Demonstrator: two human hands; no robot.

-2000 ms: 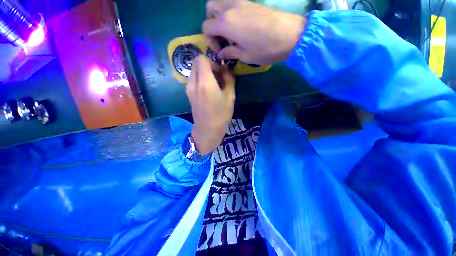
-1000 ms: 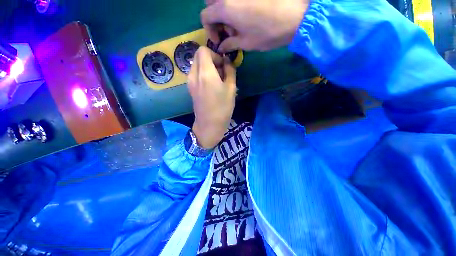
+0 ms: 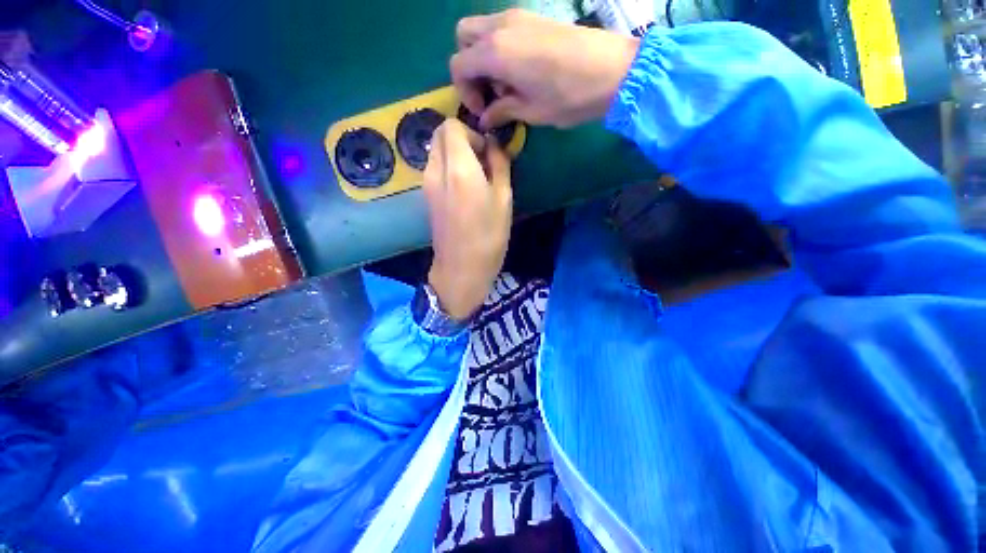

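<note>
The yellow assembly fixture [image 3: 381,192] lies on the green mat in front of me. A round black housing [image 3: 364,158] sits in its left pocket and another [image 3: 421,138] in its middle pocket, partly behind my left fingers. My left hand [image 3: 467,205] reaches up from below with its fingertips at the right pocket. My right hand [image 3: 546,70] comes from the upper right, thumb and fingers pinched at the same pocket. A dark round unit shows between the two hands there. Whether my fingertips hold a small part is hidden.
An orange-red slab [image 3: 200,162] with a pink glow lies left of the fixture. Further left are a ribbed gooseneck lamp [image 3: 49,103], a white carton [image 3: 70,184] and three shiny round units [image 3: 83,288]. A yellow label [image 3: 878,54] is at the upper right.
The camera view has shifted, and the fixture now shows its left and middle housings, earlier partly covered. Both hands have moved to the right end of the fixture, pinched together.
</note>
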